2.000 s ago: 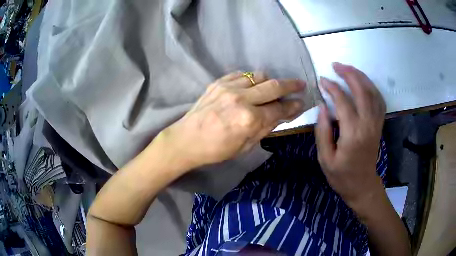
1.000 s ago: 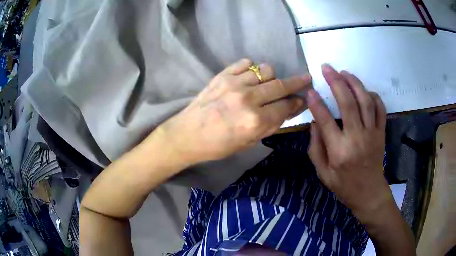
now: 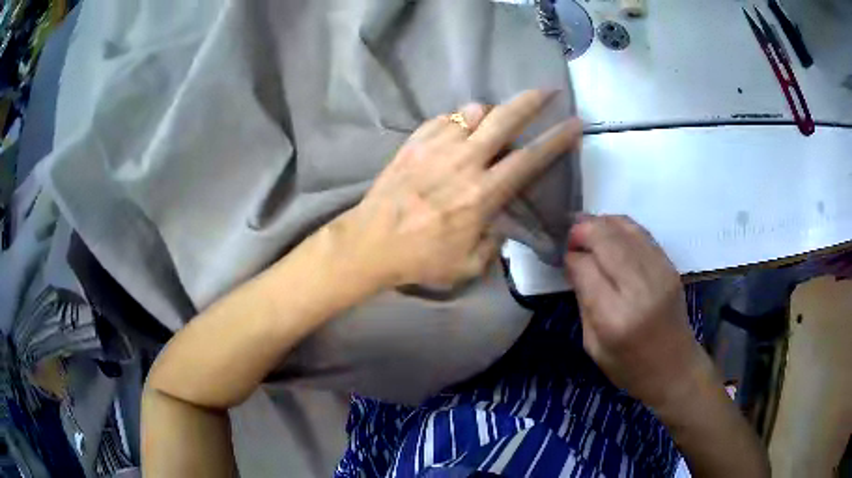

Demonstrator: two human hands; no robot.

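A large grey-beige cloth panel (image 3: 336, 159) lies in folds over the left part of the white table and hangs down over the lap. My left hand (image 3: 434, 201), with a gold ring, lies on the cloth near its right edge, fingers spread towards that edge. My right hand (image 3: 621, 289) pinches the seam edge (image 3: 572, 210) of the cloth between thumb and fingers at the table's front edge. A dark strip of cloth shows by the fingers. The layers there are blurred.
Red-handled thread snips (image 3: 787, 79) and a slim black tool (image 3: 789, 33) lie at the top right. Shiny round metal plates (image 3: 570, 26) sit in the white machine bed (image 3: 673, 84). A bundle of cut pieces (image 3: 61, 322) is at the left. Striped clothing (image 3: 504, 439) is below.
My right hand has closed on the cloth edge, where its fingers were spread before. My left fingers have spread. The view has shifted, so metal plates and more of the snips show.
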